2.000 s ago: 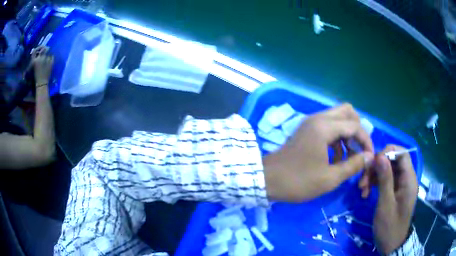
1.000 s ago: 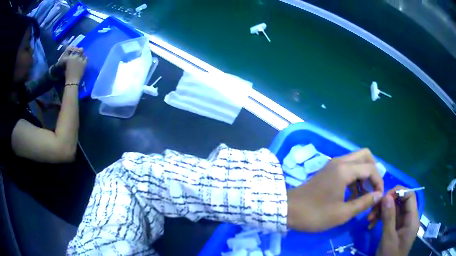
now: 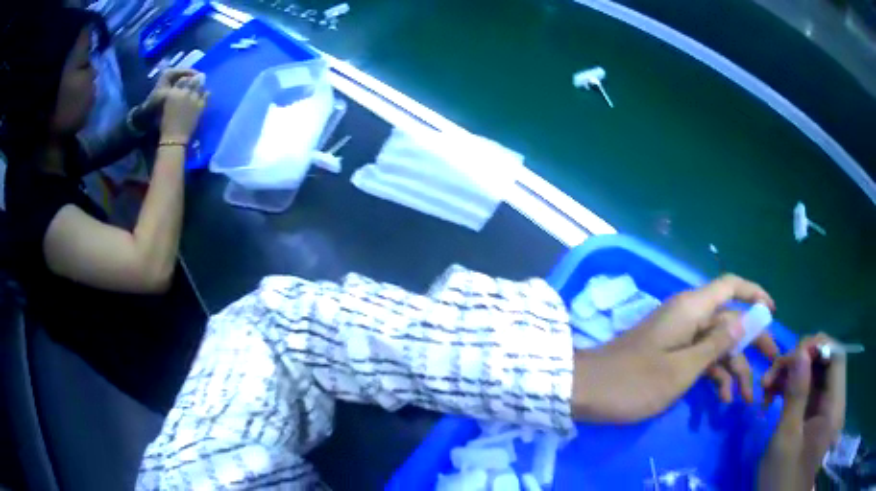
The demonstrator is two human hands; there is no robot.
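My left hand (image 3: 663, 360), in a checked sleeve, is over the blue tray (image 3: 597, 251) and holds a white plastic housing (image 3: 754, 326) between thumb and fingers. My right hand (image 3: 805, 403) is at the right edge of the tray and holds a thin white stick-like part (image 3: 843, 349), which points to the right past the fingers. The two parts are apart. White housings (image 3: 607, 292) lie in the tray behind my left hand, and more housings (image 3: 490, 462) lie at its near left. Stick parts (image 3: 672, 478) lie near the bottom edge, partly cut off.
A green belt (image 3: 672, 144) with a pale metal rail carries white units (image 3: 592, 79). At left, a person (image 3: 106, 230) works at another blue tray (image 3: 248, 65) beside a clear plastic box (image 3: 279, 129). A whitish sheet (image 3: 437, 177) lies by the rail.
My hands have moved apart. The white housing now shows clearly in my left fingers. The stick part stays in my right hand. The view has shifted, showing more of the neighbouring person.
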